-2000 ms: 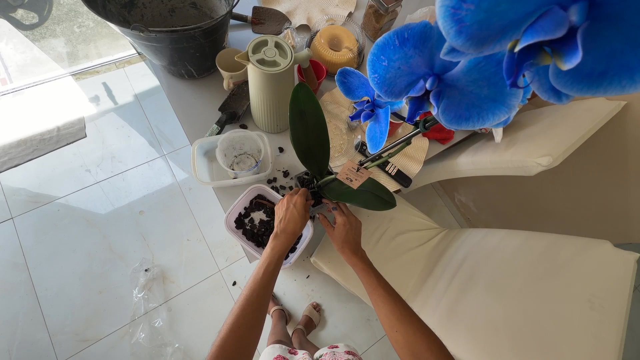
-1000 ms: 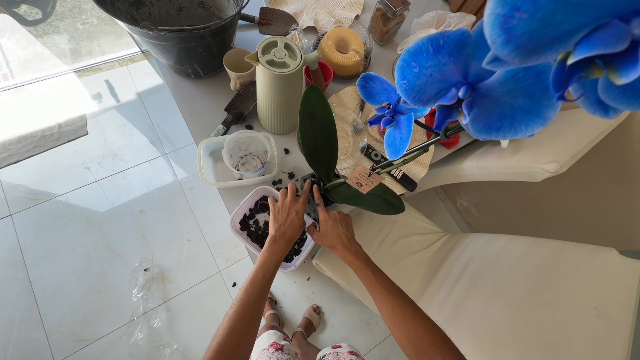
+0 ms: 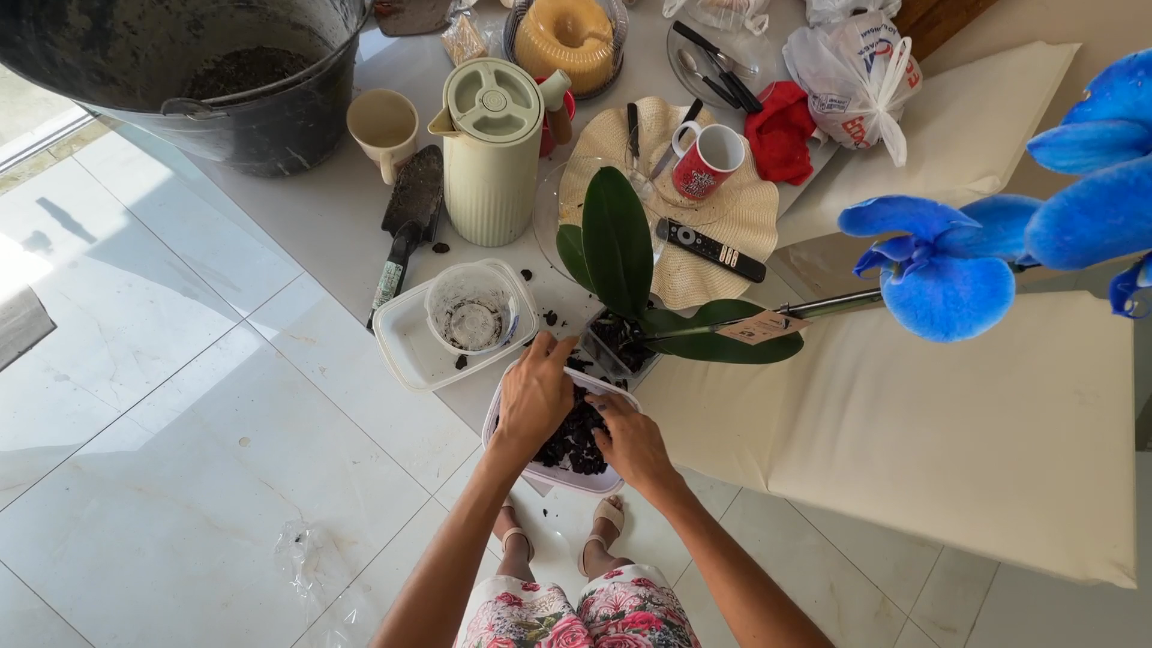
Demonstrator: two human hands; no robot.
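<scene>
My left hand [image 3: 537, 396] is over the left side of a white plastic tub [image 3: 589, 486] of dark bark chips [image 3: 576, 441], fingers bent, its fingertips hidden from above. At the tub's right side, my right hand [image 3: 630, 441] reaches in with curled fingers; whether either hand pinches any bark is unclear. Just behind the tub stands a clear plastic pot [image 3: 621, 346] with bark and an orchid's dark green leaves [image 3: 617, 243]. Its stem leans far right, bearing a paper tag [image 3: 762, 327] and blue flowers [image 3: 945, 261]. A round plastic cup [image 3: 471, 310] sits inside a rectangular container [image 3: 405, 351] at left.
Behind the containers are a hand trowel [image 3: 409, 211], a pale green thermal jug [image 3: 493, 162], a beige mug [image 3: 384, 130] and a large black bucket [image 3: 261, 117]. A remote control [image 3: 711, 250] and red mug [image 3: 708, 160] rest on a wavy placemat [image 3: 751, 216]. Cream chairs [image 3: 945, 432] flank the right.
Both hands have left the orchid's base and moved down to the tub of bark. The orchid now stands without a hand on it. The view has shifted.
</scene>
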